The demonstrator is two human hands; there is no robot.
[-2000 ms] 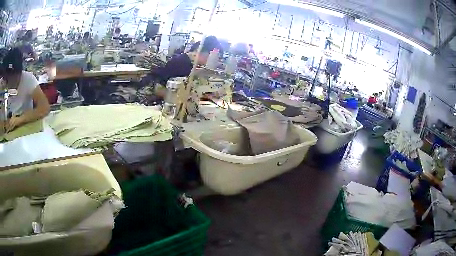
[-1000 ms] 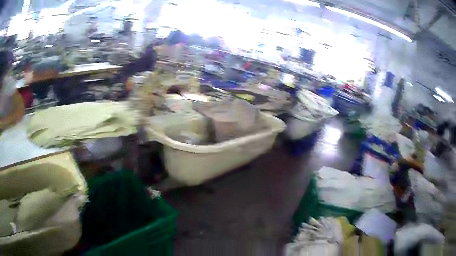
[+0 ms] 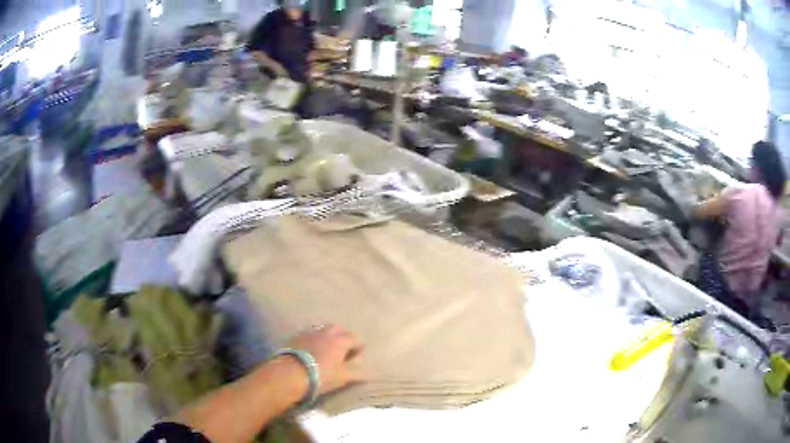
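A stack of tan panels [image 3: 390, 303] with a curved right edge lies on the bright white table in the middle of the view. My left hand [image 3: 332, 353] comes in from the bottom left, with a pale bracelet on the wrist, and rests on the near left part of the stack. Its fingers look bent and blurred; whether they pinch a panel I cannot tell. My right hand is out of the picture.
A yellow-handled tool [image 3: 642, 346] lies beside the off-white machine [image 3: 723, 389] at the right. Olive and cream tied bundles [image 3: 173, 333] are at the lower left. A cream tub [image 3: 446, 182] stands behind the stack. One person [image 3: 749, 225] is at the right, another [image 3: 284, 43] at the back.
The view has swung from the aisle with tubs and crates to the sewing table. My left hand, the tan stack and the machine have come into view.
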